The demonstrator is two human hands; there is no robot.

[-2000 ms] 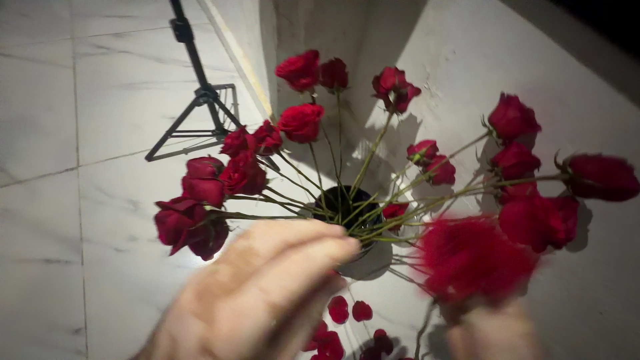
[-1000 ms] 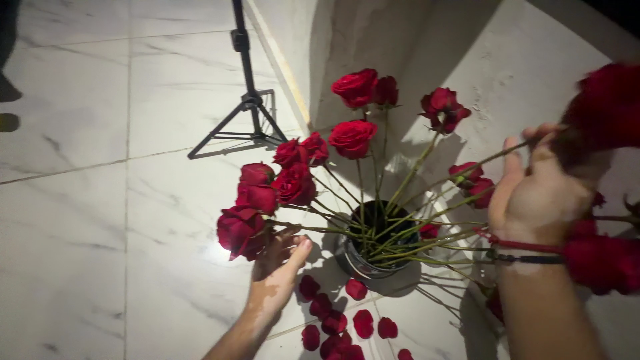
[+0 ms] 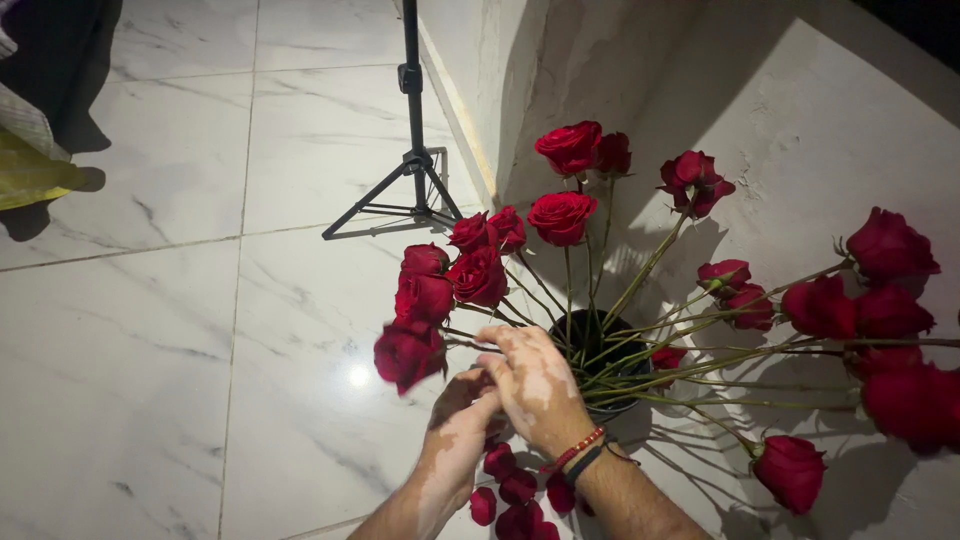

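Observation:
Long-stemmed red roses [image 3: 561,218] fan out from a dark round vase [image 3: 609,406] on the floor. My right hand [image 3: 536,382], with red and black bracelets at the wrist, reaches across the left-hand stems near the vase's rim; its fingers are at a stem below the lowest left rose [image 3: 409,352]. Just beneath it, my left hand [image 3: 459,427] is partly covered by the right one, with its fingertips close to the same stem. Whether either hand grips the stem is unclear.
A black tripod stand [image 3: 415,161] rises behind the roses, beside a wall corner [image 3: 517,97]. Loose red petals [image 3: 517,486] lie on the marble-patterned tiles below my hands. Dark and yellow fabric [image 3: 30,172] shows at the upper left.
My right hand has moved left from the right-hand roses to the left-hand stems, beside my left hand. One rose at the lower left is blurred now.

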